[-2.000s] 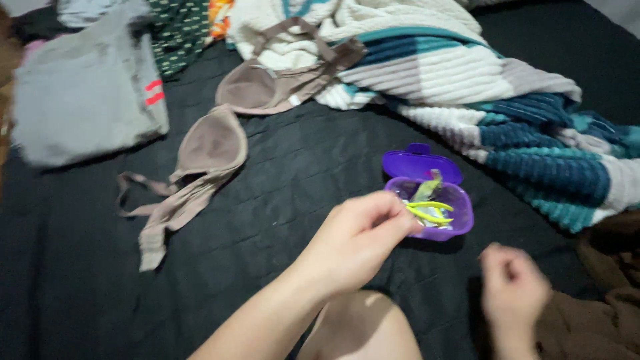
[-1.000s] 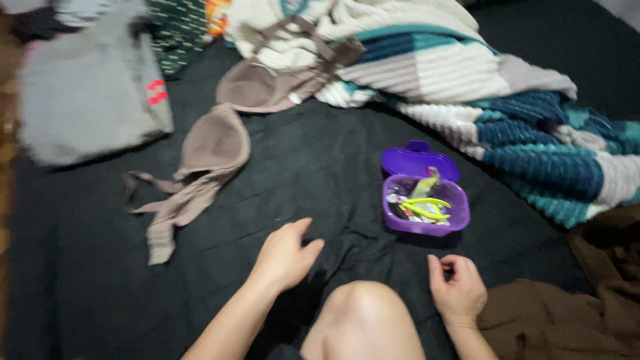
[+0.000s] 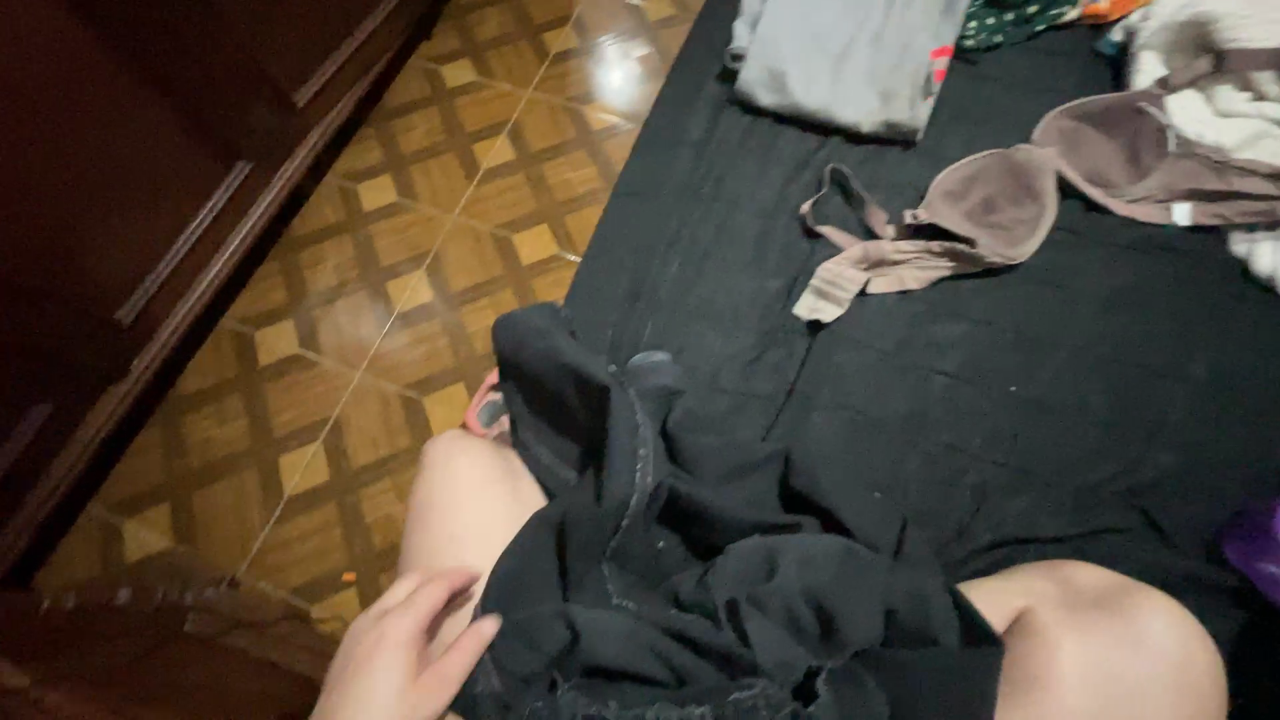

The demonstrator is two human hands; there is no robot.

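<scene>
My left hand (image 3: 405,640) is at the bottom, left of centre, beside a dark cloth garment (image 3: 690,600) with a visible seam that lies across my lap. Thumb and fingers are apart, with the fingertips near the garment's left edge; whether they touch it is unclear. My right hand is out of view. On the black bed sheet (image 3: 1100,420), a mauve bra (image 3: 995,200) lies stretched out at the upper right. A sliver of the purple plastic container (image 3: 1255,545) shows at the right edge.
Folded grey clothing (image 3: 850,65) lies at the top of the bed, near a white blanket (image 3: 1230,115). Left of the bed's edge is a patterned parquet floor (image 3: 440,240), with dark wooden furniture (image 3: 180,180) beyond it. My bare knees are at either side.
The view has swung far to the left. The dark garment now shows across my lap. My right hand has left the view, and the purple container shows only in part.
</scene>
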